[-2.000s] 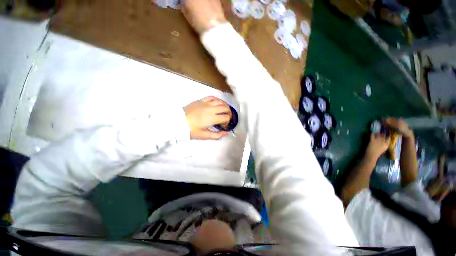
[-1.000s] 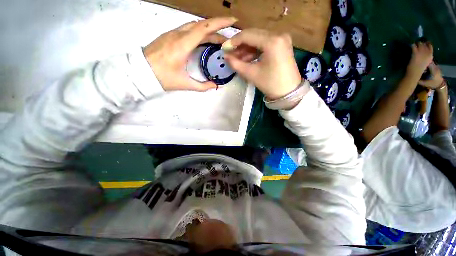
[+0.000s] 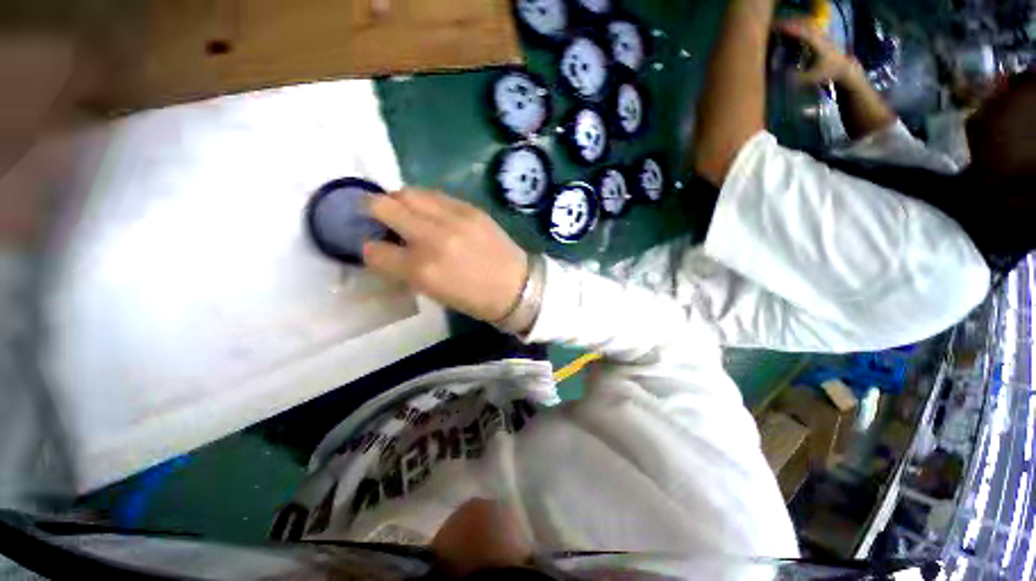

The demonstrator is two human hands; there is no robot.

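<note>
A round unit (image 3: 339, 220) with a black rim and a plain blue-grey face is over the white tray (image 3: 216, 227). My right hand (image 3: 449, 252) grips its right edge with thumb and fingertips. I cannot tell if the unit touches the tray. A blurred skin-toned shape above a pale, sleeve-like area fills the left edge of the view. It looks like my left hand and arm close to the camera, and its fingers cannot be made out.
Several black-rimmed units with pale discs (image 3: 521, 177) lie on the green bench (image 3: 449, 148) right of the tray. A brown board (image 3: 386, 34) lies behind the tray. A neighbouring person's arm (image 3: 733, 102) and white sleeve are at the right, near a yellow-orange thing.
The view has turned right. My hands were together at the unit; now only my right hand holds it, and its holed face no longer shows. The blurred shape has appeared at left.
</note>
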